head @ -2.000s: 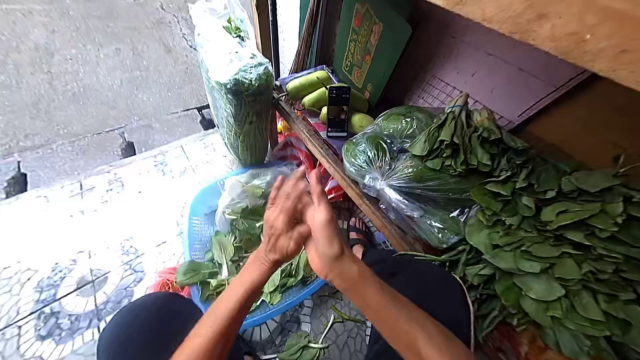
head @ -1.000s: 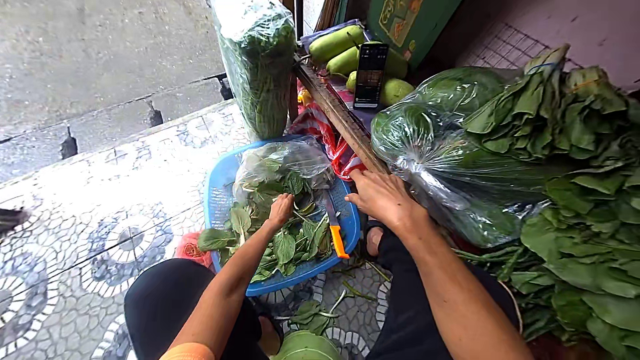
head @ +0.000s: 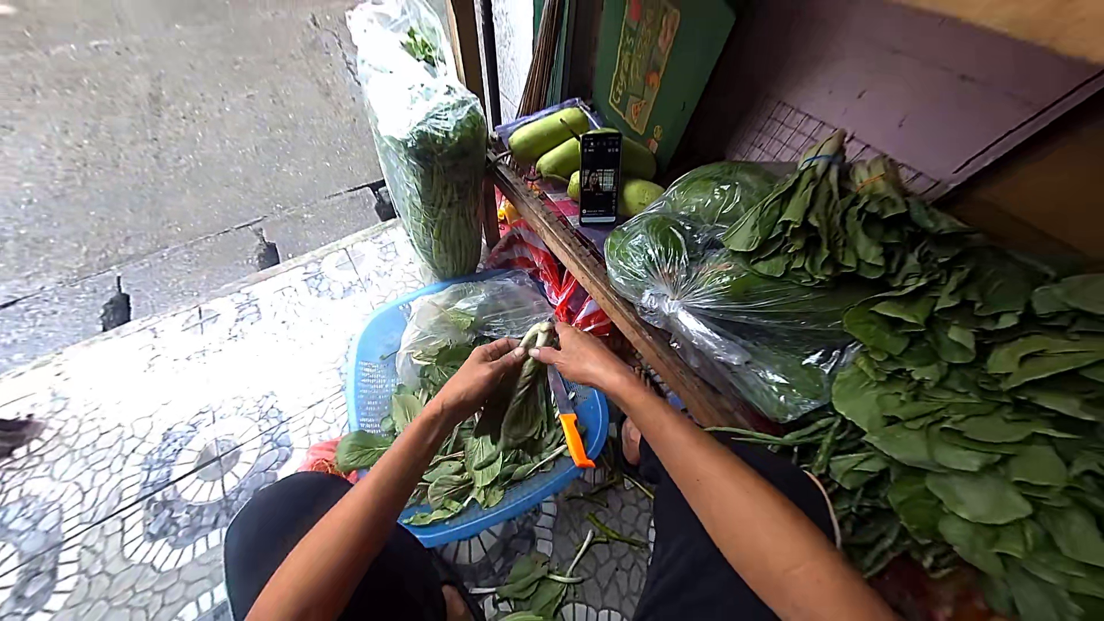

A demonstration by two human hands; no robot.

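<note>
Both my hands meet over a blue plastic basket. My left hand and my right hand pinch the pale stem ends of a leafy green vegetable, whose leaves hang down between them. Below lie loose green leaves in the basket, with a clear plastic bag at its far side. A knife with an orange handle rests at the basket's right side, its blade pointing away from me and partly beside the leaves.
A wooden rail runs right of the basket. Beyond it are a phone, green gourds, a tied clear bag of green produce and piled leafy greens. A tall bag of greens stands behind the basket. Cut stems litter the tiled floor.
My right hand has moved from near the wooden rail to my left hand, and both have risen with the greens. The knife, not visible in the earliest frame, stays in the basket.
</note>
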